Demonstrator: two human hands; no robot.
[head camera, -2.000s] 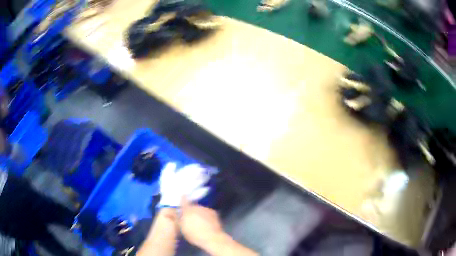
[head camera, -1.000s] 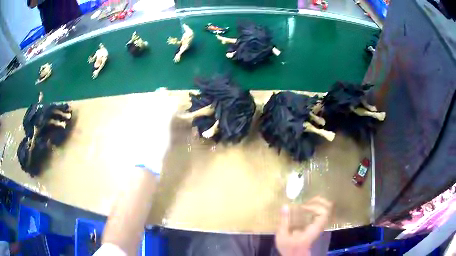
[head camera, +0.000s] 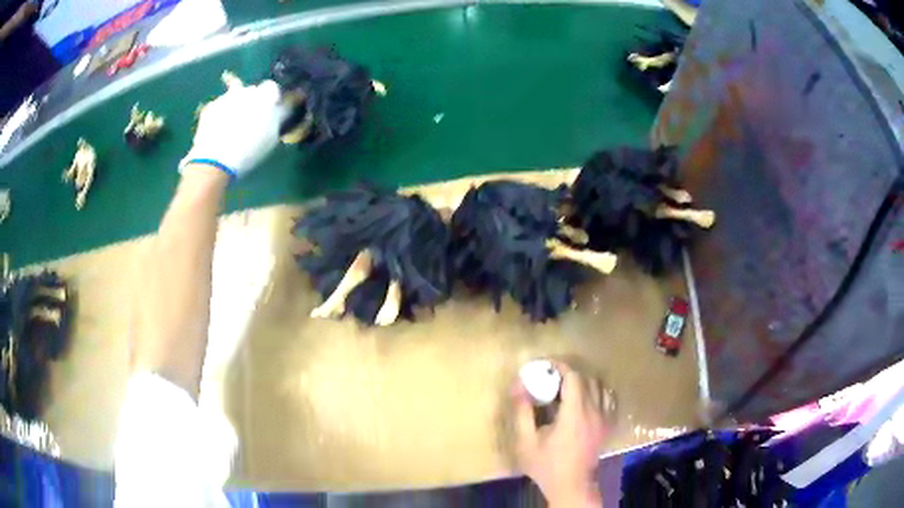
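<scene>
My left hand (head camera: 236, 131), in a white knitted glove with a blue cuff edge, is over the green belt. It touches or overlaps the left side of a black shaggy figure (head camera: 332, 97) and partly covers a bare pale figure; its fingertips are blurred, so a grip cannot be made out. My bare right hand (head camera: 570, 427) is low at the bench front, its fingers around a small white bottle (head camera: 540, 380). Three black figures with pale limbs lie on the tan bench: left (head camera: 382, 248), middle (head camera: 515, 243) and right (head camera: 629, 203).
A stained grey metal panel (head camera: 783, 189) with a black cable stands at the right. A small red item (head camera: 673, 325) lies beside it. More black figures (head camera: 40, 327) lie at the bench's left. Bare pale figures (head camera: 81, 174) lie on the belt (head camera: 515, 89). Black pieces (head camera: 694, 471) show below.
The view has shifted to the right. My gloved left hand has reached from the bench to the belt. My right hand has closed around the white bottle, which lay beyond its open fingers.
</scene>
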